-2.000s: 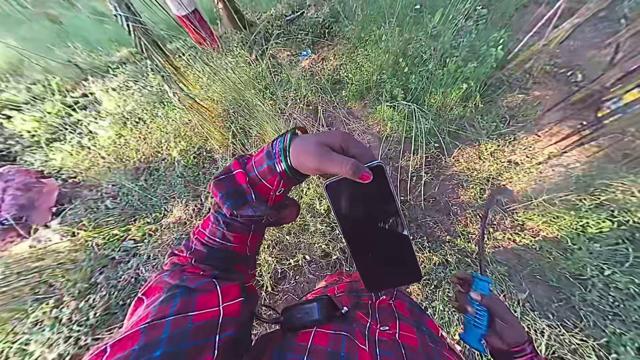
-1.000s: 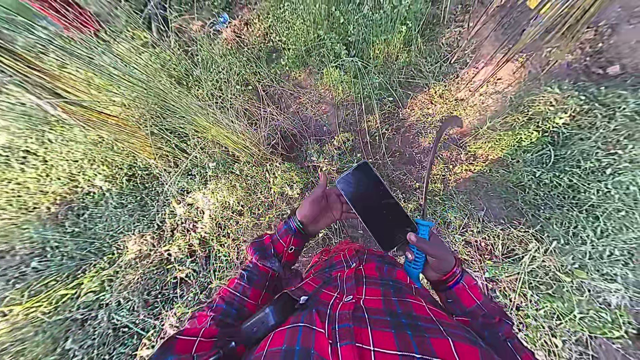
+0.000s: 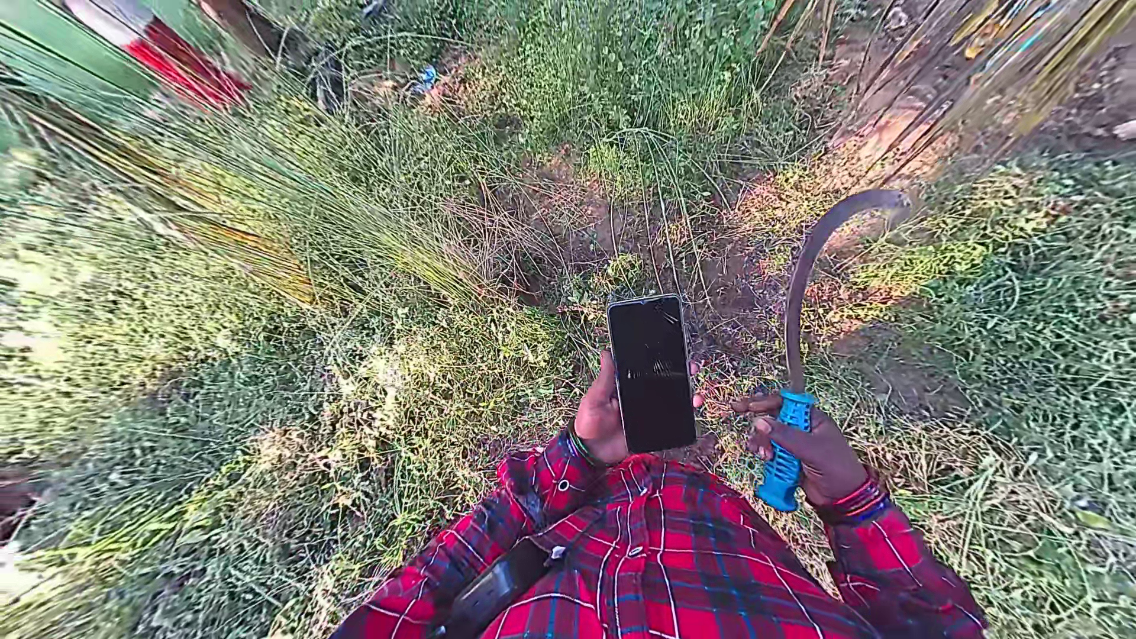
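A smartphone (image 3: 654, 373) with a dark screen lies upright in my left hand (image 3: 603, 415), whose thumb runs along its left edge while fingertips show at the right edge. To the right, my right hand (image 3: 821, 448) grips the blue plastic handle of a sickle (image 3: 784, 453). The curved metal blade points up and away from me, its tip bending to the right. A gap lies between the phone and the sickle. A black device (image 3: 501, 586) with a cord or strap rests against my red plaid shirt at the lower left.
Tall grass stems (image 3: 257, 222) lean in from the left, and more stems (image 3: 1021, 67) stand at the upper right. Low weeds and bare soil (image 3: 612, 222) lie ahead. A red and white object (image 3: 182, 58) stands at the upper left, near a small blue scrap (image 3: 426, 80).
Two seconds ago my left hand held the phone by its top; one second ago my right hand touched the phone's lower corner. Now the phone is upright in my left hand, apart from my right.
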